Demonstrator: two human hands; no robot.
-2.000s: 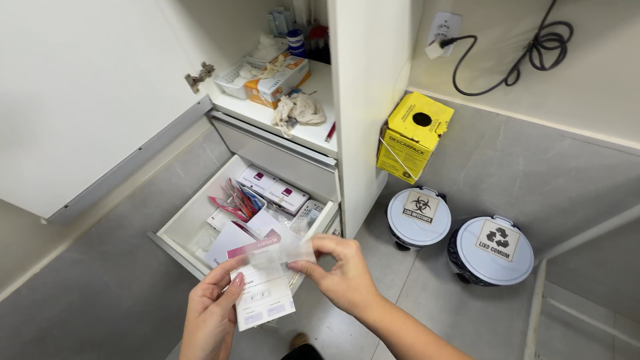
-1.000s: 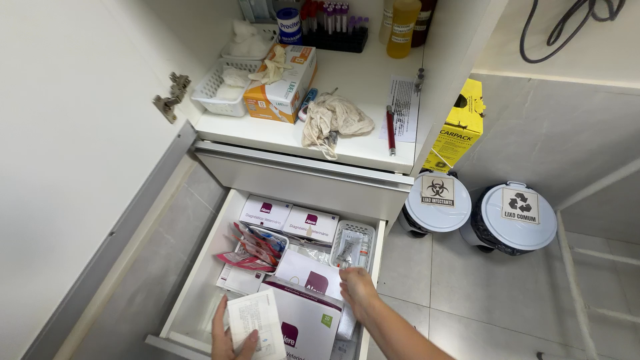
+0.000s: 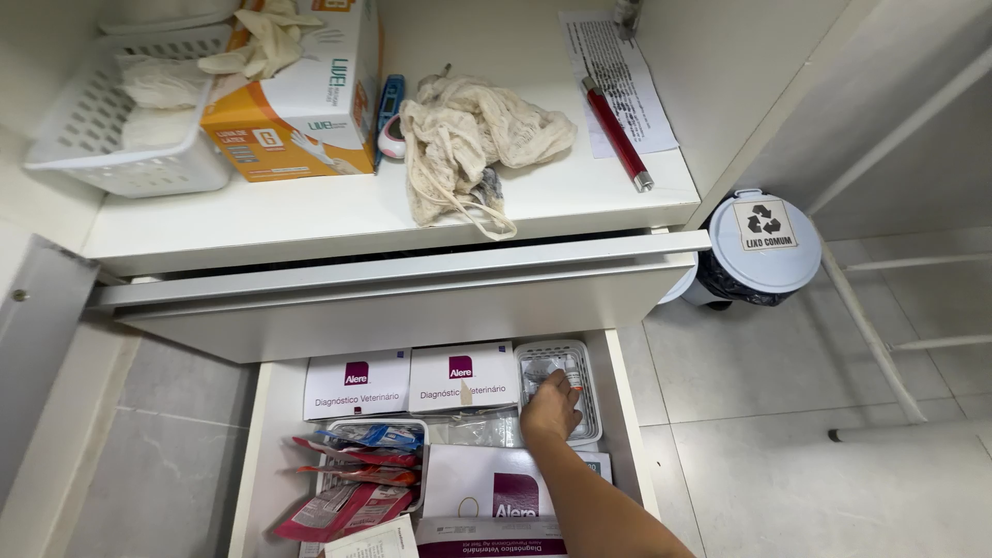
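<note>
My right hand [image 3: 552, 409] reaches into a small white plastic basket [image 3: 595, 422] at the drawer's back right, its fingers at clear plastic packets [image 3: 536, 372] beside a small bottle with an orange-red band [image 3: 573, 373]. Whether the fingers grip anything cannot be told. A folded printed paper [image 3: 376, 542] shows at the bottom edge; my left hand is out of view. White and purple Alere diagnostic boxes [image 3: 465, 376] stand in the open drawer [image 3: 252, 465]. Red, pink and blue foil pouches [image 3: 349, 508] fill and overhang another basket at the left.
Above the open drawer, another drawer front [image 3: 403, 302] juts out slightly. The shelf holds a latex glove box [image 3: 291, 116], a white basket [image 3: 167, 167], a crumpled cloth [image 3: 480, 132], a digital thermometer [image 3: 390, 101] and a red penlight [image 3: 616, 132]. A lidded bin [image 3: 763, 263] stands on the floor at right.
The view has moved closer to the shelf and drawer. Two seconds ago both hands held papers above the drawer; now my right hand is in the small basket and my left hand has left view.
</note>
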